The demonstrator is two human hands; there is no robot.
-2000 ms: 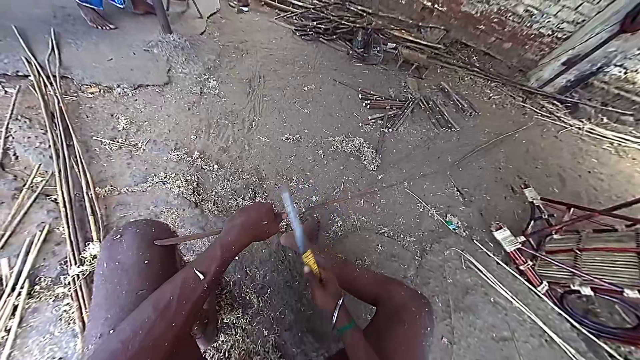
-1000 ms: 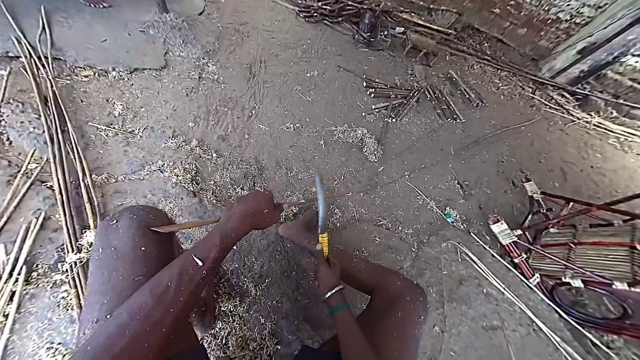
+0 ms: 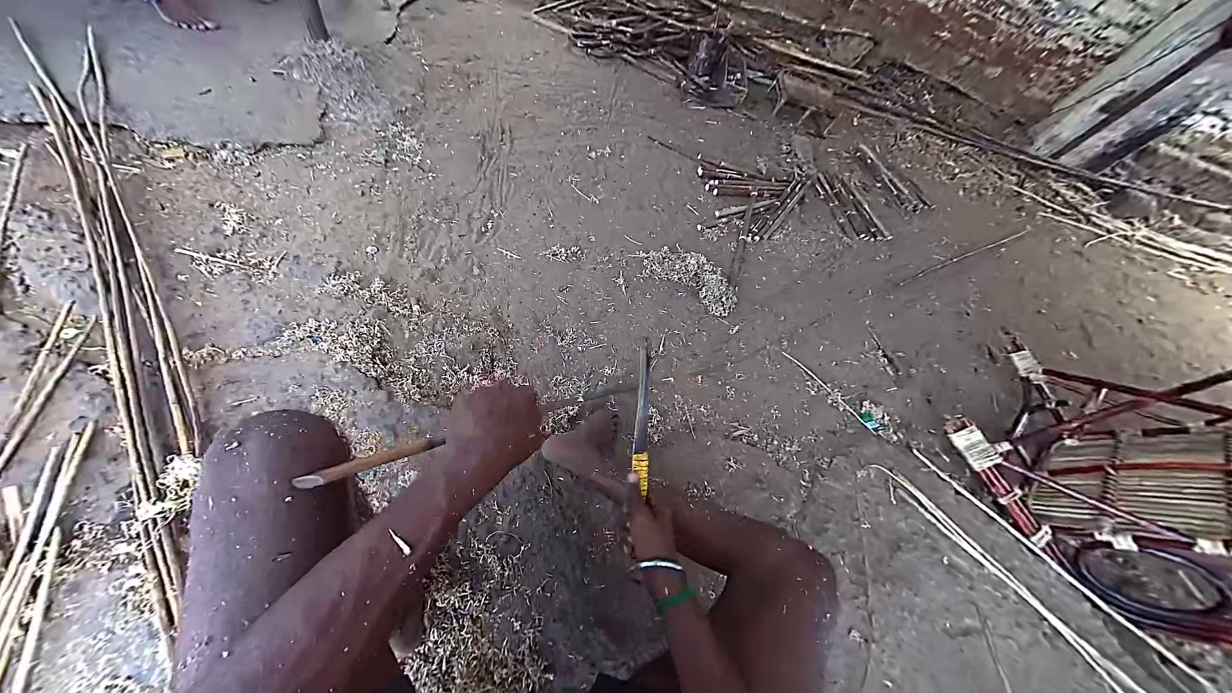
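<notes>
My left hand (image 3: pixel 496 421) is closed around a thin wooden stick (image 3: pixel 375 461), whose pale cut end rests over my left knee while its other part runs right toward the blade. In my right hand (image 3: pixel 650 527) is a knife with a slightly curved metal blade (image 3: pixel 642 395) and a yellow-wrapped handle (image 3: pixel 639 472); the blade points away from me, at the stick's far part. Whether blade and stick touch I cannot tell. Wood shavings (image 3: pixel 481 616) lie between my legs, and my bare foot is just behind the stick.
Long sticks (image 3: pixel 120 318) lie at the left. Short cut sticks (image 3: pixel 770 197) sit ahead, with a branch pile (image 3: pixel 654 29) behind them by the wall. A red-framed woven item (image 3: pixel 1136 481) and pale strips (image 3: pixel 1011 577) are at the right. Another person's foot (image 3: pixel 188 14) shows at top left.
The knife has gone from tilting left to pointing nearly straight away from me. My left hand keeps its hold on the stick.
</notes>
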